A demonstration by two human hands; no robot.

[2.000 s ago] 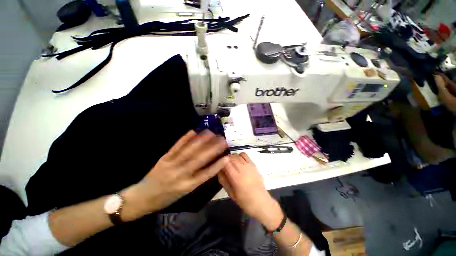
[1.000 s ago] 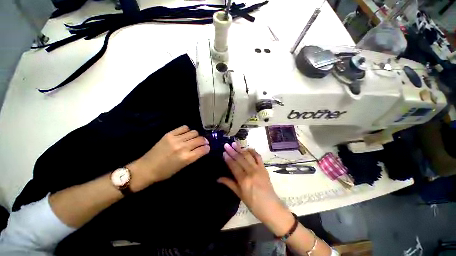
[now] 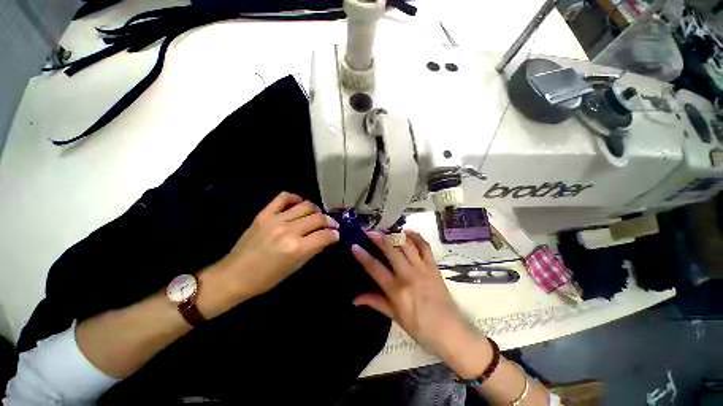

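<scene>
A large black garment piece (image 3: 198, 190) lies left of and under the head of the white sewing machine (image 3: 468, 151). The presser foot and needle (image 3: 349, 216) show small and lit bluish above the cloth. My left hand (image 3: 279, 242) rests on the cloth just left of the needle, fingertips bent and pressed down at its edge. My right hand (image 3: 408, 289) lies on the cloth right of and in front of the needle, fingers spread. Whether either hand pinches a narrow strip is hidden by the fingers and dark cloth.
Thread snips (image 3: 483, 274), a pink-and-white checked cloth (image 3: 548, 270) and a purple phone (image 3: 466, 225) lie right of the needle. Black scraps (image 3: 594, 266) are at the table's right end. Long black strips (image 3: 158, 32) lie far left.
The view has moved closer to the machine. My hands have gone from close together at the cloth edge to either side of the needle. The cloth reaches further toward the front edge.
</scene>
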